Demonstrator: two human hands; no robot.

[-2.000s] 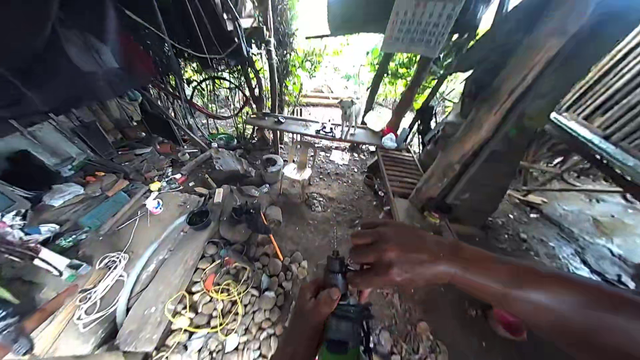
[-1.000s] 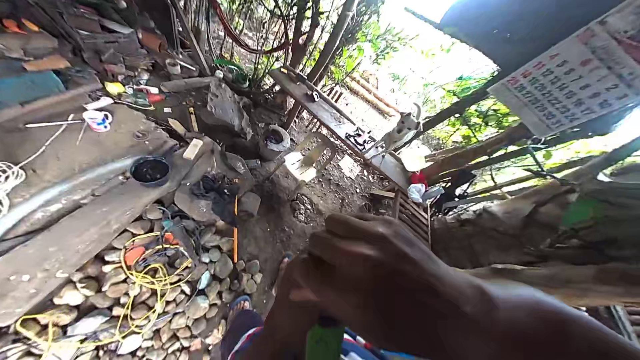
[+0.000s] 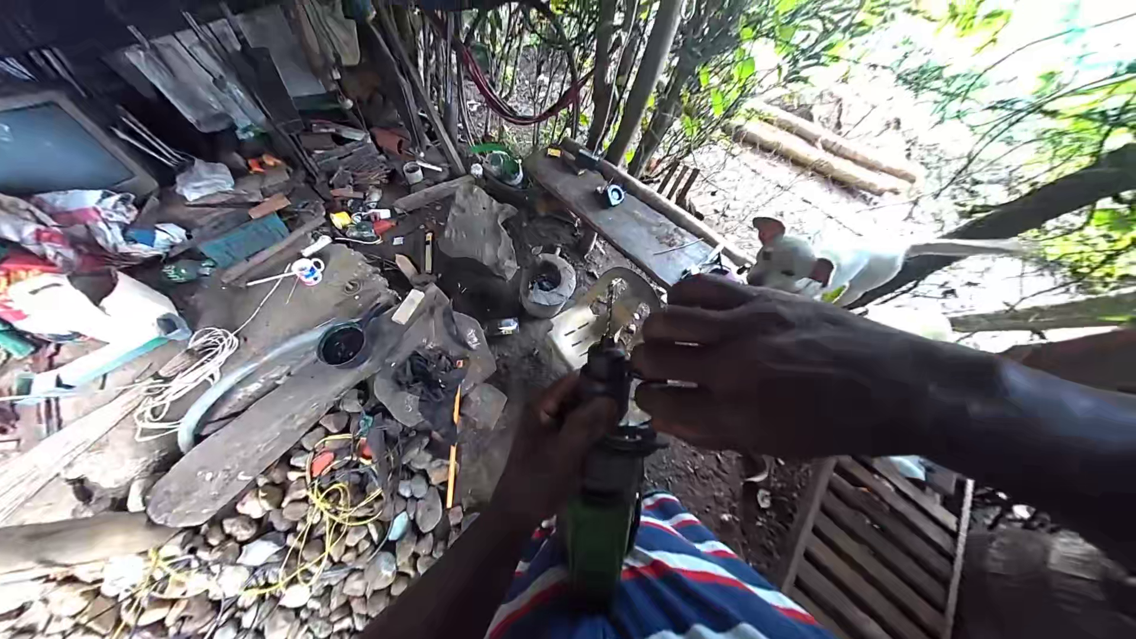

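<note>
A green and black power drill (image 3: 608, 497) points away from me above my striped shorts, with a bit (image 3: 611, 306) standing in its chuck (image 3: 607, 362). My left hand (image 3: 564, 430) is closed around the front of the drill, just behind the chuck. Right beside the chuck is my right hand (image 3: 737, 364), its fingers curled; whether it touches the chuck or holds anything small is hidden. A pale plastic chair (image 3: 577, 337) shows beyond the bit.
A wooden bench (image 3: 612, 209) with small items stands ahead, a white dog (image 3: 834, 262) behind it. At left are planks (image 3: 257, 435), a black cup (image 3: 342, 343), stones (image 3: 390, 532) with a yellow cord (image 3: 333, 510), and white rope (image 3: 191, 373). A slatted wooden rack (image 3: 874, 541) lies at lower right.
The view has swung left and down since one second ago. The drill, mostly hidden behind my hands then, now shows with its chuck and bit. Both hands remain close together at it.
</note>
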